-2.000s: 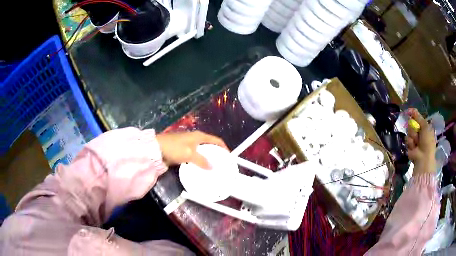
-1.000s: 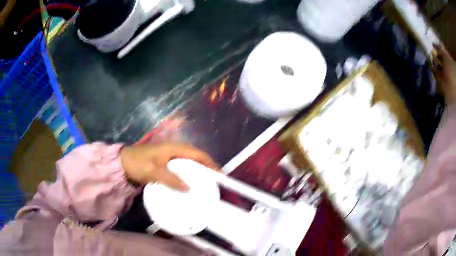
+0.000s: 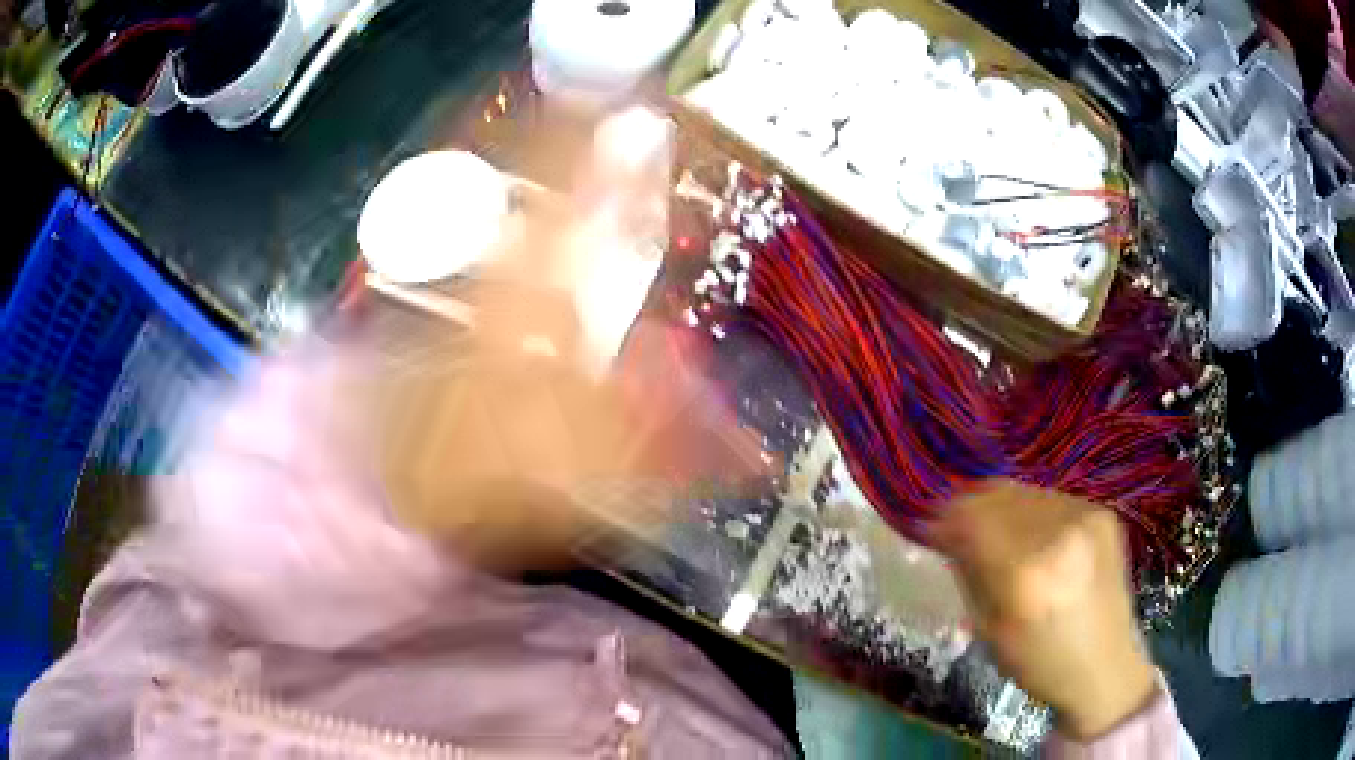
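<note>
A white housing with a round cup [image 3: 434, 217] and arms lies on the bench in front of me, partly hidden by my left hand. My left hand [image 3: 513, 431] is strongly blurred and reaches over or beside the housing; whether it grips anything cannot be told. My right hand [image 3: 1040, 587] is at the near end of a large bundle of red and blue wire leads [image 3: 877, 386], its fingers on the strands; its grip is blurred. Small white connectors [image 3: 736, 245] sit at the bundle's far end.
A brown carton [image 3: 892, 238] of small white parts stands behind the wires. A white round piece [image 3: 606, 42] and a white unit with a black inner shell [image 3: 238, 63] are farther back. A blue crate [image 3: 127, 290] is at left. White brackets [image 3: 1241, 223] and stacked housings [image 3: 1300, 616] are at right.
The view has shifted right. My right hand has come from the far right to the wire bundle. My left hand no longer rests on the round cup and is now nearer the housing's other end.
</note>
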